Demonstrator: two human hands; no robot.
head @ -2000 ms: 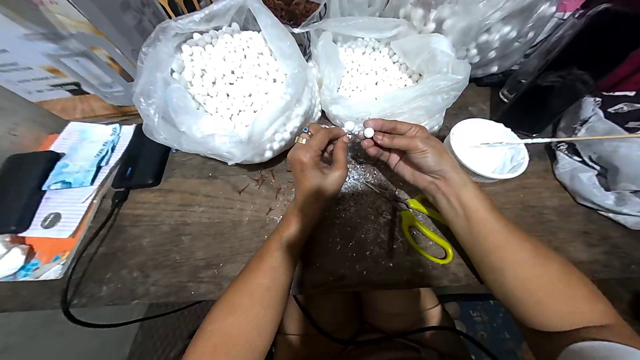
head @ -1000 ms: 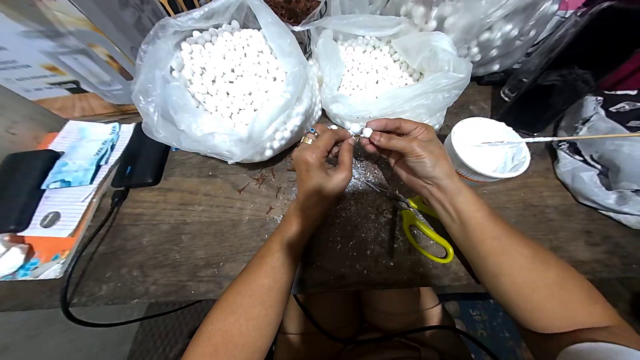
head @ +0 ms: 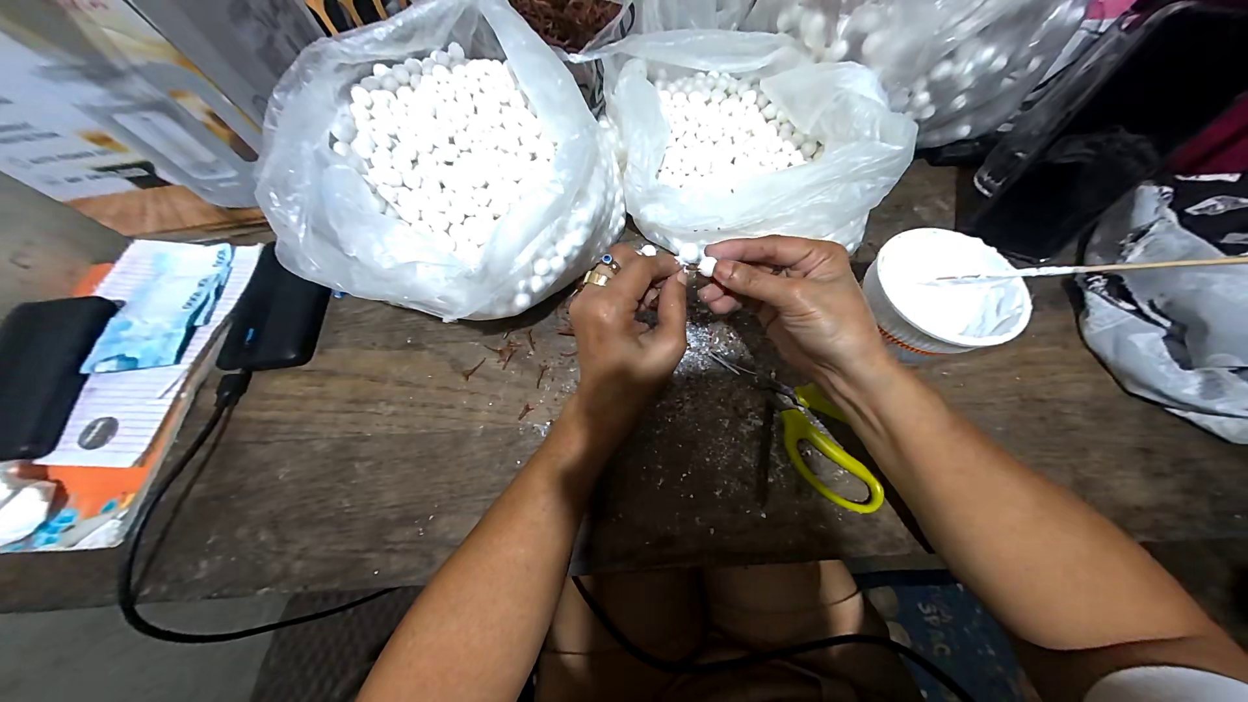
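Observation:
My left hand, with rings on a finger, pinches a small piece bearing white balls; the fingertips hide what joins them. My right hand has a white ball between thumb and forefinger, close against the left fingertips. Just in front of the hands stand two plastic bags of white balls, a larger one on the left and a smaller one on the right. Yellow-handled scissors lie beneath my right wrist. Right of that hand is a white tub of white paste with a thin stick across it.
Small brown bits and white powder lie on the wooden table. At the left are a black power bank with a cable, a banknote on lined paper, and another black device. A crumpled plastic bag lies far right.
Both hands stay at nearly the same spot, fingertips together. More white balls show between the fingertips now than a second ago.

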